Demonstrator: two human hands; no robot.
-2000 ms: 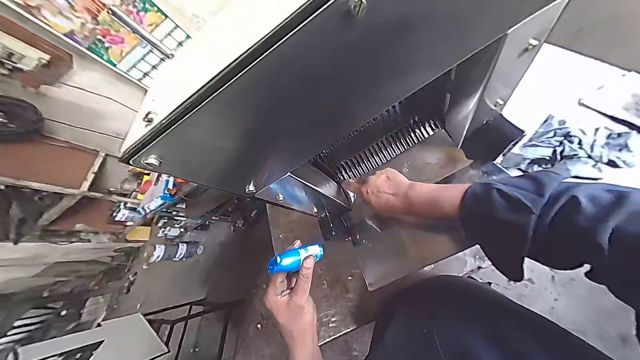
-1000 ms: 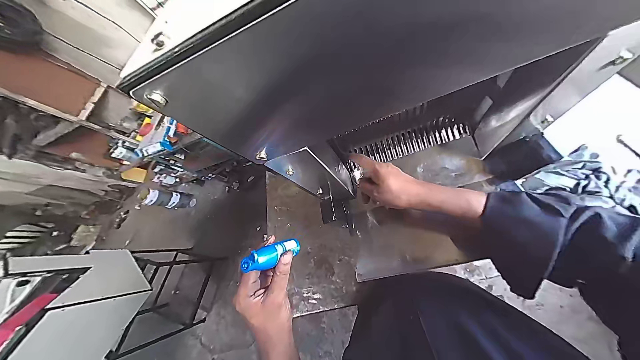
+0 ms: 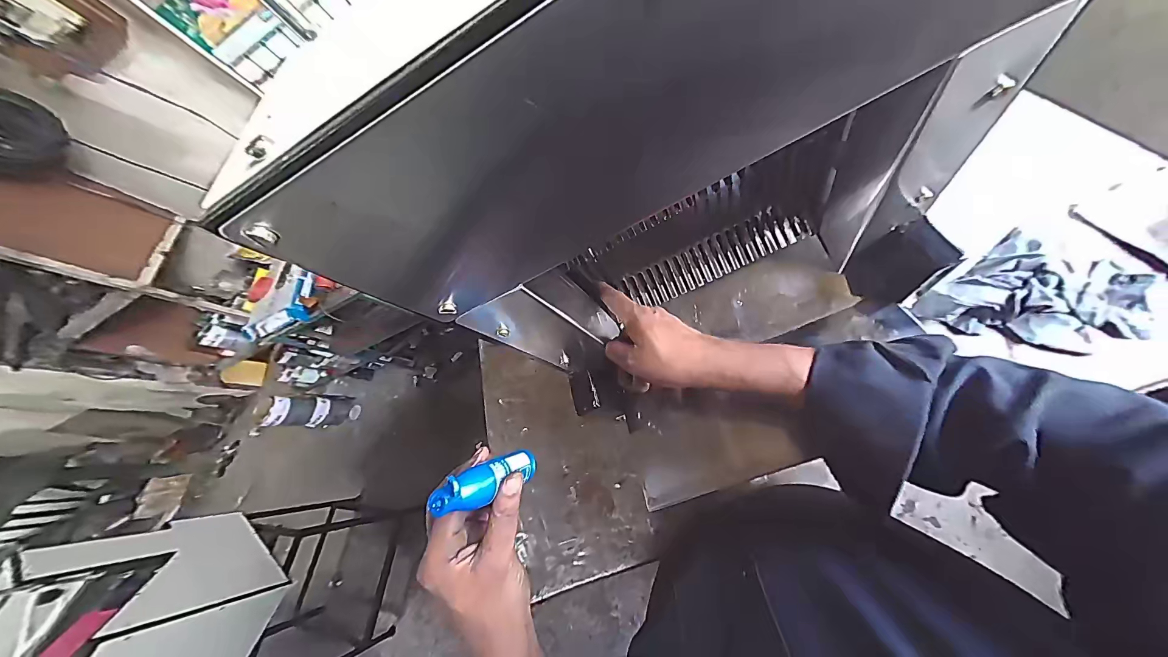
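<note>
A small blue plastic bottle (image 3: 482, 484) with a white label is held between the thumb and fingers of my left hand (image 3: 479, 557), low and left of centre. My right hand (image 3: 657, 342) reaches into the opening of a large dark metal housing (image 3: 547, 155), its index finger extended against the edge of a bracket near a slotted metal grille (image 3: 716, 260). Whether that hand holds anything small is hidden. Bolts are set along the housing's edge, among them a hex bolt (image 3: 447, 306) above the triangular metal plate (image 3: 511, 324).
Below the housing lies a worn metal tabletop (image 3: 584, 493). A bench at left carries a dark cylindrical can (image 3: 310, 411) and assorted boxes. Metal frame legs (image 3: 333, 557) stand at lower left. Crumpled plastic sheeting (image 3: 1040, 292) lies at right.
My right finger has moved from beside the grille's left end to the bracket edge since two seconds ago. My left hand still holds the blue bottle. The view has shifted somewhat.
</note>
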